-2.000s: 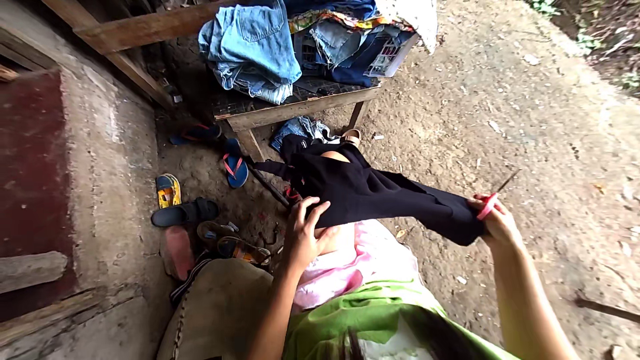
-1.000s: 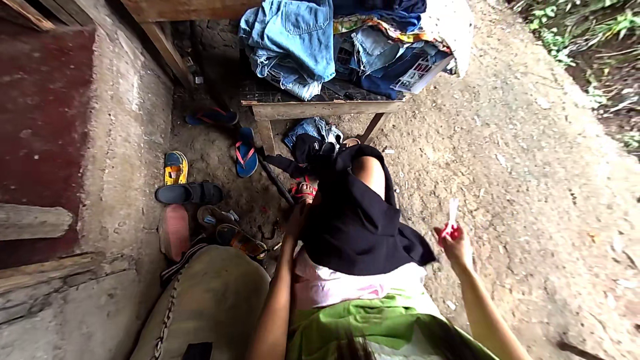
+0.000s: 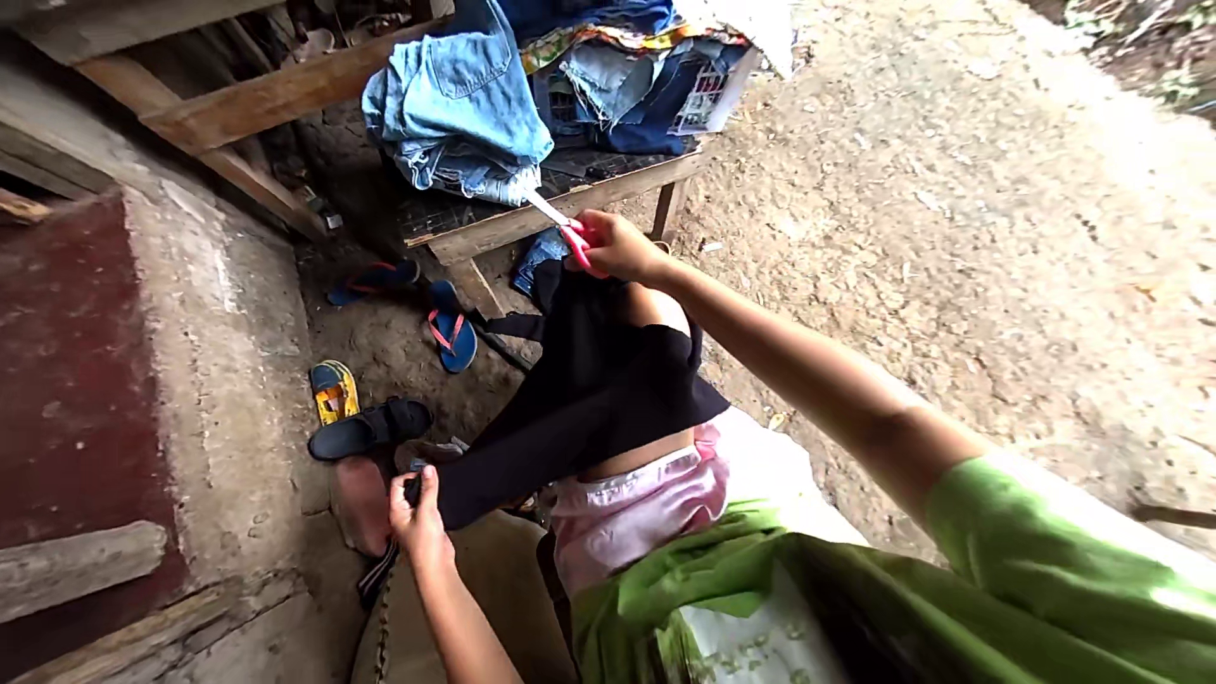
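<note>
A black cloth garment (image 3: 589,399) lies across my lap and bare knee. My left hand (image 3: 421,513) grips one end of it at the lower left, over the edge of a tan sack. My right hand (image 3: 617,249) holds scissors (image 3: 578,245) by their red-pink handles, above the far end of the cloth near my knee. The blades point up and left, towards the bench; whether they are parted is hard to tell. Whether my right fingers also hold the cloth is not clear.
Folded light-blue denim (image 3: 465,95) and a white plastic basket (image 3: 708,95) of clothes sit on a low wooden bench (image 3: 560,209). Blue flip-flops (image 3: 454,332), a black sandal (image 3: 370,429) and a yellow-and-blue shoe (image 3: 334,391) lie beside a concrete wall. Bare dirt ground (image 3: 931,237) stretches to the right.
One second ago my right hand with the scissors was out to the right of my lap; now it is beyond my knee near the bench. The cloth's end now stretches left in my left hand.
</note>
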